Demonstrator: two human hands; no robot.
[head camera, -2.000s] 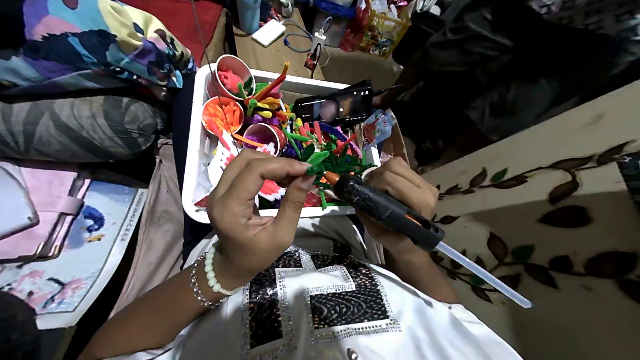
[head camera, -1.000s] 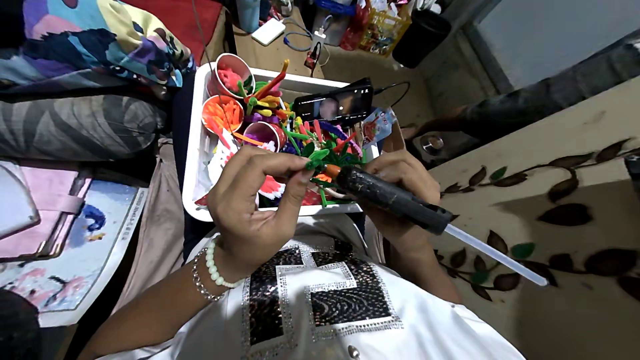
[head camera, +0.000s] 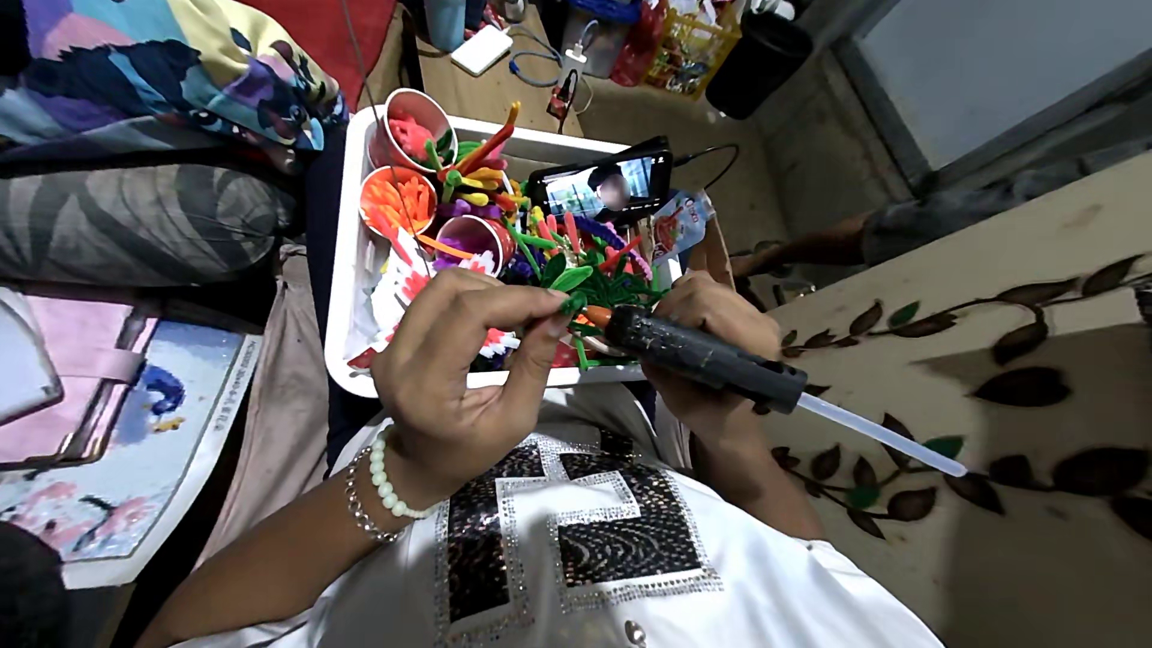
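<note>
My left hand (head camera: 468, 369) pinches a small green pipe-cleaner leaf piece (head camera: 572, 281) between thumb and forefinger. Around the handle of a black hot glue gun (head camera: 706, 358) my right hand (head camera: 711, 342) is closed, and the gun's orange nozzle (head camera: 596, 315) points at the green piece, touching or nearly so. A translucent glue stick (head camera: 886, 436) juts from the gun's back end. Both hands are over the near edge of a white plastic tray (head camera: 349, 270), which holds many coloured pipe-cleaner pieces and paper cups, one with orange pieces (head camera: 396, 193).
A phone (head camera: 603, 186) with a lit screen leans at the tray's far right, its cable attached. Beyond lie a white power bank (head camera: 481, 50), a yellow basket (head camera: 691, 54) and a black tumbler (head camera: 759, 63). A pillow (head camera: 144, 225) and pink folder (head camera: 81, 378) are left; another person's arm (head camera: 801, 247) shows right.
At the upper right, a dark shape has moved away, uncovering the floor, the black tumbler and a grey panel. My hands have barely moved.
</note>
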